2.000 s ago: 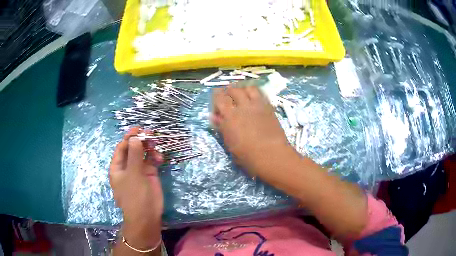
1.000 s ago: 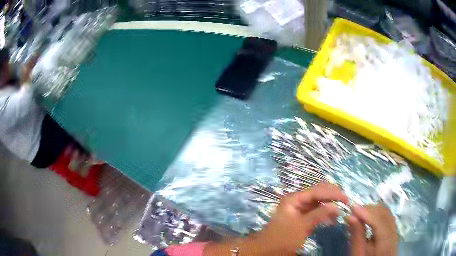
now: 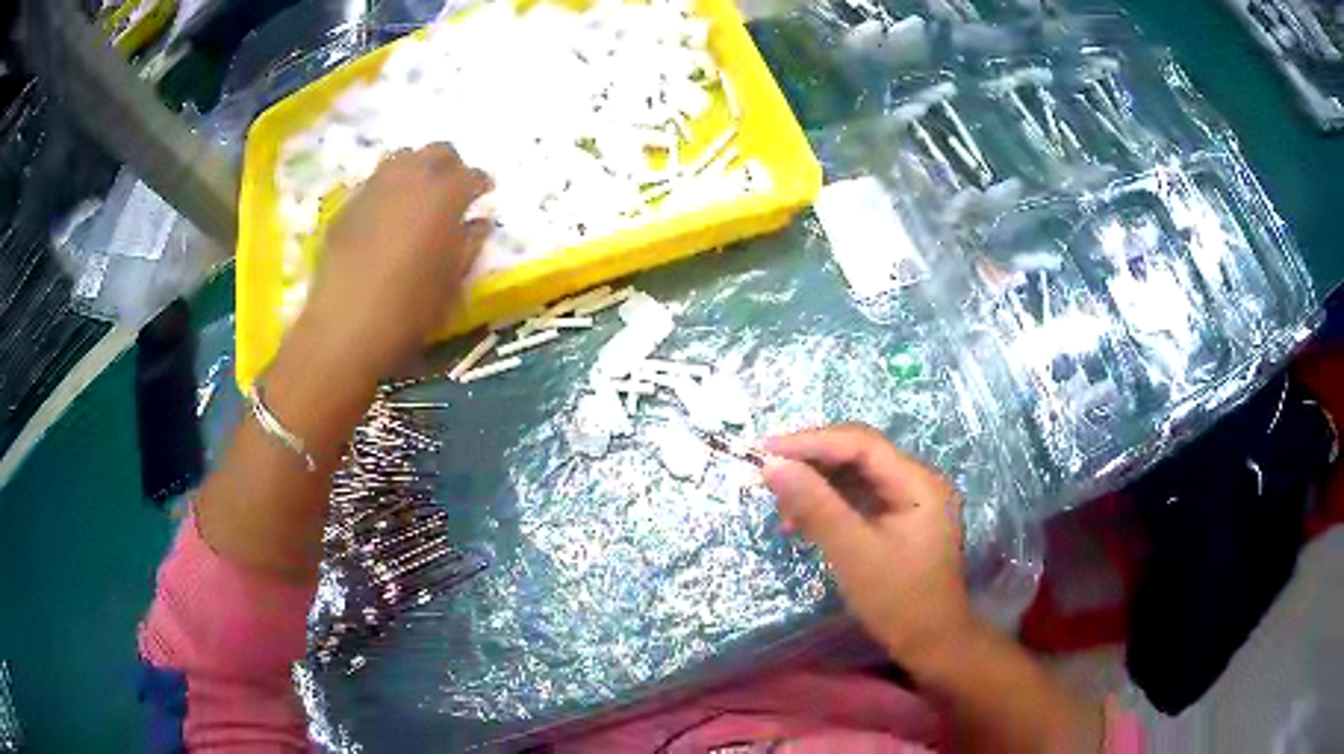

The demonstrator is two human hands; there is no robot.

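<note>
My left hand is blurred and reaches over the front left of the yellow parts tray, its fingertips at the white heads and sleeves; whether it grips one I cannot tell. My right hand pinches a thin metal rod between thumb and fingers. The rod points left toward a loose white head; whether they are joined I cannot tell. Loose heads and white sleeves lie on the crinkled clear sheet. The rod pile lies below my left forearm.
More sleeves lie along the tray's front. A white card and a green bit are right of it. Clear blister trays with white pieces stand at the right. A dark flat rectangle lies at the far left.
The view has swung back right from the table's left side. My hands, together near the rod pile a second ago, are apart: the left over the yellow tray, the right by the loose heads.
</note>
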